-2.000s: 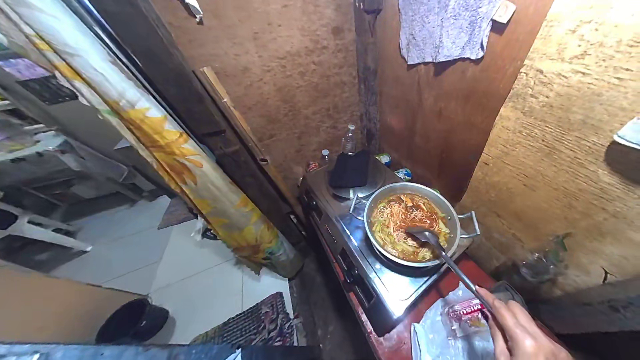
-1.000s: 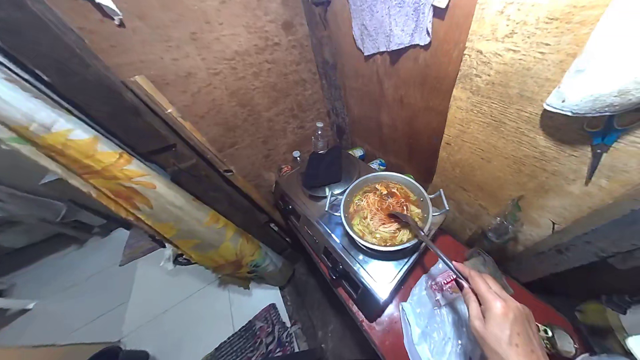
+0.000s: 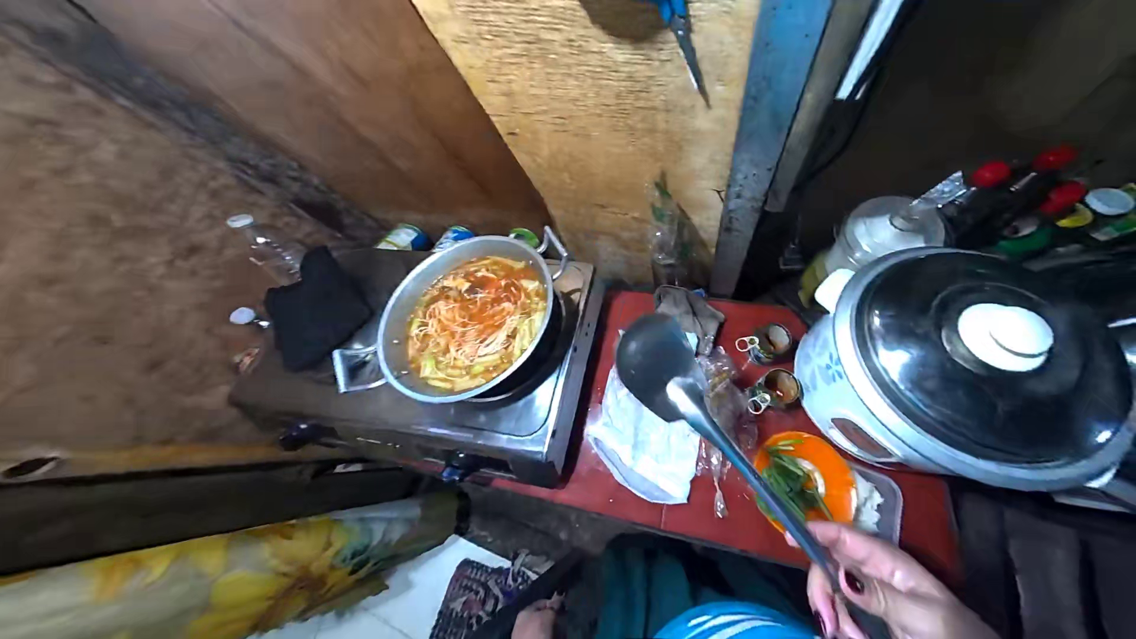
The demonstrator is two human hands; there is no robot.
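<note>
My right hand [image 3: 874, 581] grips the handle of a dark ladle [image 3: 661, 368], whose bowl hangs over the red table, above a white plastic bag. A metal pot [image 3: 390, 333] of noodles and vegetables in red-orange broth sits on the gas stove [image 3: 524, 435], left of the ladle and apart from it. Below the ladle's handle lies an orange plate [image 3: 830, 461] with green leaves. Near the bottom edge, part of what looks like my left hand [image 3: 535, 619] shows beside dark cloth; its fingers are mostly hidden.
A rice cooker [image 3: 967, 355] with a glass lid stands at the right on the red table [image 3: 621, 519]. Two opened small cans [image 3: 781, 386] are beside it. A black cloth [image 3: 315, 311] lies on the stove's left side. Blue-handled scissors [image 3: 685, 44] hang on the wall. Bottles with red caps stand behind.
The ladle was in the pot in both earlier frames; my right hand now holds it out over the table. The view has swung right, bringing in the rice cooker and orange plate.
</note>
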